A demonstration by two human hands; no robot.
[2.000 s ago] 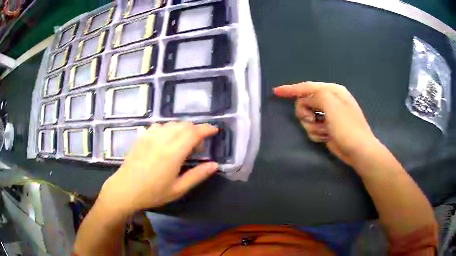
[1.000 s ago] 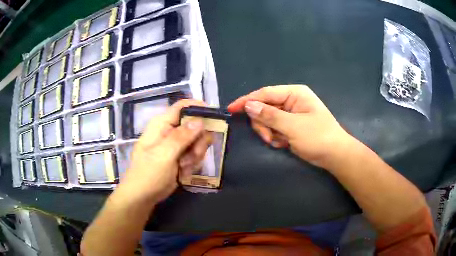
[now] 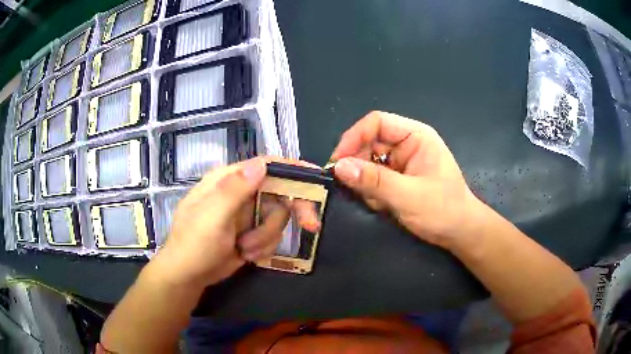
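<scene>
My left hand (image 3: 228,221) holds a phone frame (image 3: 284,265), gold-tan side up, with its black hinge barrel (image 3: 299,173) along the far short end. Two of its fingers show through the window. My right hand (image 3: 408,180) is at the right end of the barrel. Its thumb and index fingertip pinch a tiny metal hinge (image 3: 330,167) that touches or nearly touches the barrel end; whether it is inserted cannot be told. More small silvery metal pieces (image 3: 379,158) are held in the curled fingers of my right hand.
A whitish blister tray (image 3: 153,126) on the left holds rows of frames, gold side up in the left columns and black in the right column. A clear bag of small metal parts (image 3: 559,104) lies at the right on the dark mat (image 3: 415,62). Green surfaces show beyond the pale edge rail.
My left hand took a frame out of the tray's near right pocket and brought it in front of me. My right hand moved left to the frame's barrel end. The view shifted.
</scene>
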